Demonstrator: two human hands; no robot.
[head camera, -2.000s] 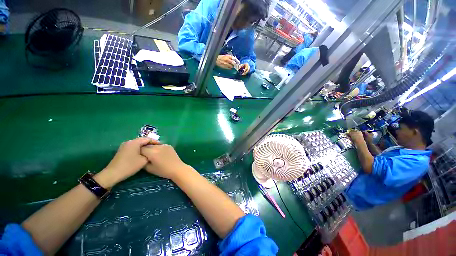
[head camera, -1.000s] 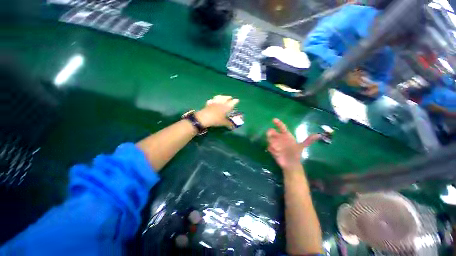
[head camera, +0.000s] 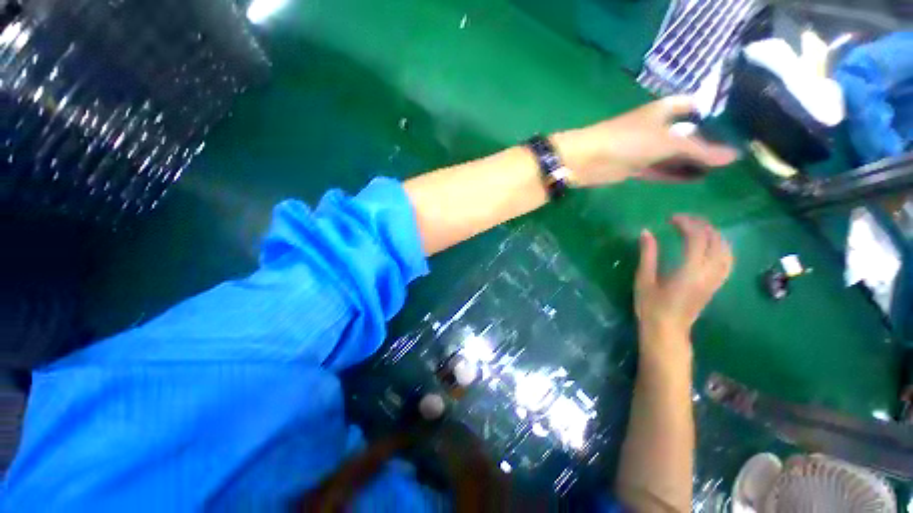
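Observation:
My left hand, with a dark wristband, reaches over the green belt. A small white spot shows between its fingers and a dark patch below them; blur hides whether it grips a unit. My right hand is empty, fingers apart, nearer me above the belt. A partly assembled unit with a white tab lies on the belt to its right. A shiny clear blister tray lies before me. Two pale round discs show at its near left part, one at the tray and one closer to me.
Stacked clear trays stand at the upper left. White sheets with a grid and a black box lie across the belt. Another person's blue sleeve shows at the right. A metal post and a pale fan are at the lower right.
My view has swung left, bringing the stacked trays in. My hands, together two seconds ago, have separated. My left hand has moved farther out across the belt.

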